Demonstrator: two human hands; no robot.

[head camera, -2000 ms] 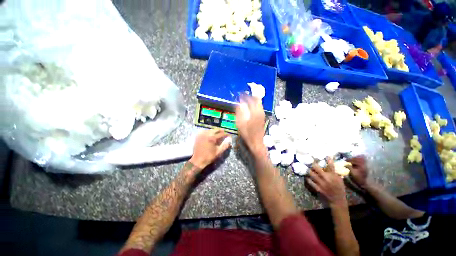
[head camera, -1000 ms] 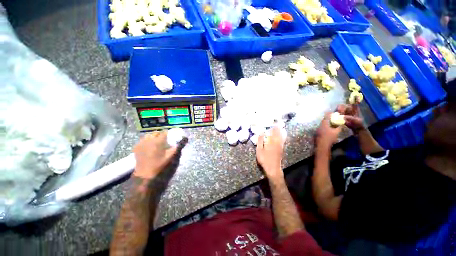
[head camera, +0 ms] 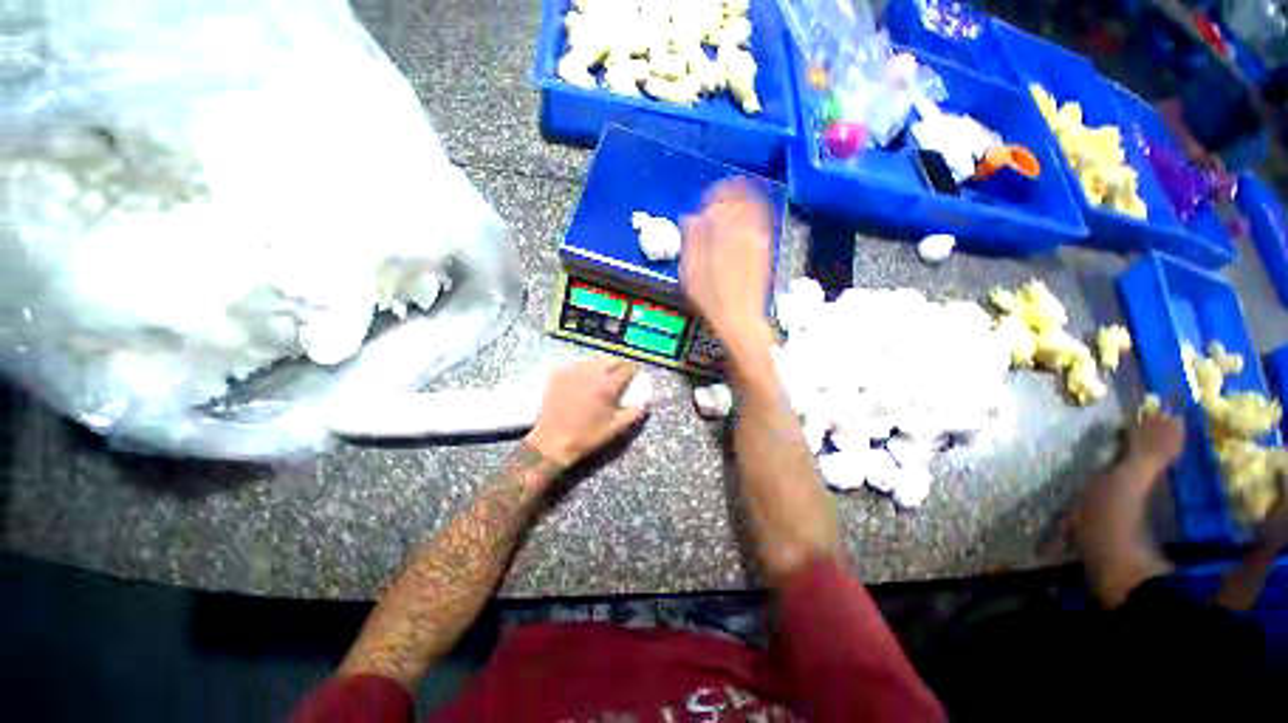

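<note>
My left hand (head camera: 582,413) rests before the scale, thumb and fingers around a small white lump (head camera: 639,390). A white rope of dough-like material (head camera: 431,414) lies beside it, running left to the bag. My right hand (head camera: 728,261) is blurred over the right part of the scale's blue platform (head camera: 622,177); whether it holds anything cannot be seen. One white lump (head camera: 656,236) sits on the platform, left of my right fingers. The displays (head camera: 653,329) are lit green. Another white lump (head camera: 713,400) lies before the scale, and a heap of white lumps (head camera: 904,374) lies right of it.
A clear plastic bag (head camera: 466,240) of bulk white material fills the left. Blue trays (head camera: 664,127) line the far side, some with yellow pieces. Loose yellow pieces (head camera: 1045,332) lie beyond the heap. Another person's hand (head camera: 1130,487) is at the right, near a blue tray (head camera: 1179,381).
The view has swung right and back. My right hand has moved from the white heap to over the scale platform. The other person's hand has moved toward the right tray.
</note>
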